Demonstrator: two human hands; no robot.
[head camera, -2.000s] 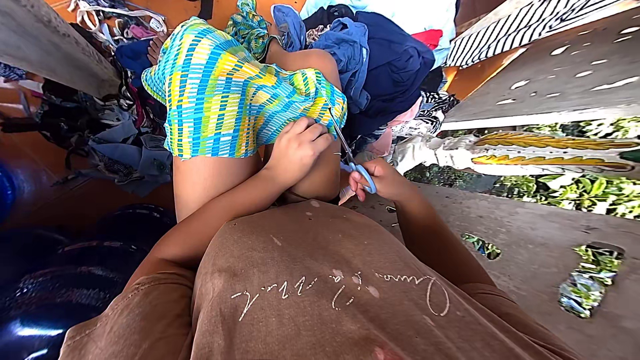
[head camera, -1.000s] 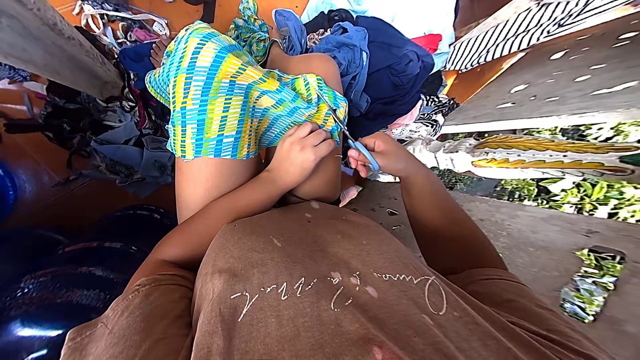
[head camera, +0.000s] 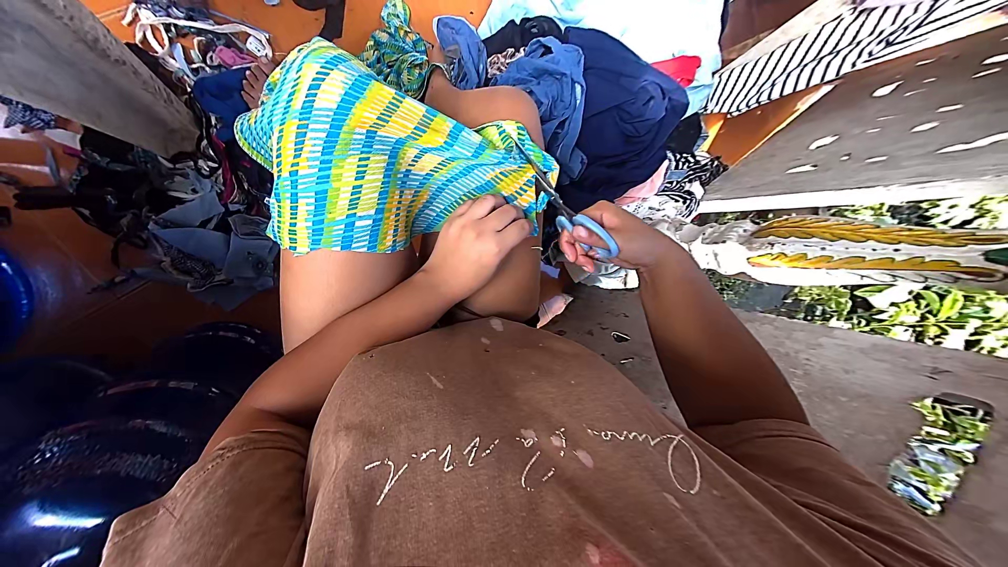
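Observation:
A blue, yellow and white patterned cloth (head camera: 354, 157) lies across my thighs. My left hand (head camera: 480, 244) rests at its lower right edge with bent fingers and holds the fabric against my leg. My right hand (head camera: 610, 236) grips the light blue handles of a pair of scissors (head camera: 563, 206). The dark blades point up and to the left, over the right end of the cloth, and their tips lie against the fabric. How far the blades are apart cannot be told. A second piece of similar patterned cloth (head camera: 402, 51) lies beyond my knee.
Dark blue and denim garments (head camera: 622, 102) are piled beyond my right knee. Fabric scraps (head camera: 189, 228) and tangled straps (head camera: 169, 31) lie at the left, with dark blue, shiny rounded objects (head camera: 118, 457) below. A smartphone with a reflective screen (head camera: 941, 453) lies on the grey surface at the right.
Between two seconds and one second ago, the scissors in my right hand shifted slightly, their blades moving up and left over the cloth. My left hand has stayed at nearly the same place.

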